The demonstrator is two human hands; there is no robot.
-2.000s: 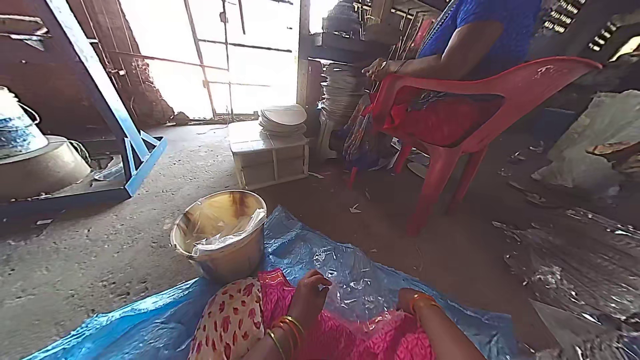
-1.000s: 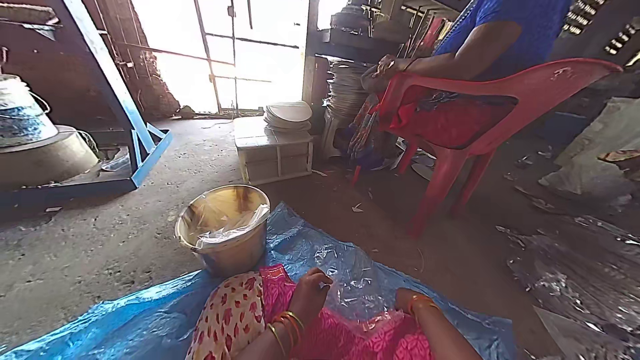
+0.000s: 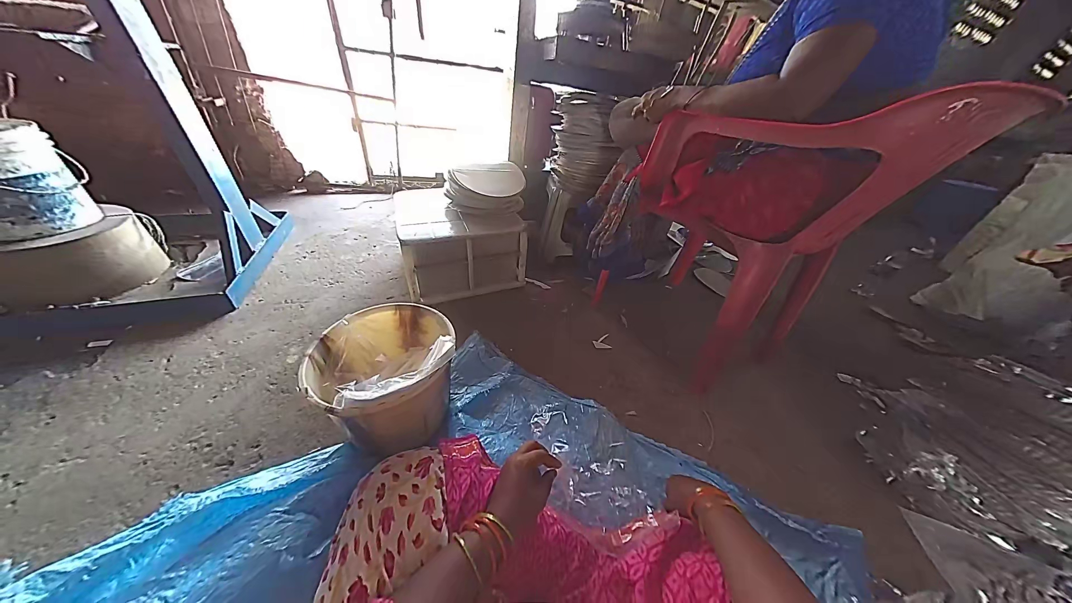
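Clear plastic film (image 3: 590, 481) lies across my lap and the blue plastic sheet (image 3: 511, 394), between my two hands. My left hand (image 3: 526, 479), with bangles at the wrist, has its fingers pinched together at the film's left edge. At the film's right side, my right hand (image 3: 688, 496) is curled and closed on it; its fingertips are partly hidden. A yellowish plastic bucket (image 3: 377, 368) stands beyond my left knee, with crumpled clear plastic (image 3: 398, 368) in it and over its rim.
Ahead, a low white table (image 3: 461, 243) bears a stack of round plates (image 3: 486, 186). A person in blue sits on a red plastic chair (image 3: 779, 134) at right. A blue metal frame (image 3: 260, 260) stands left. Plastic scraps (image 3: 963, 469) cover the right floor.
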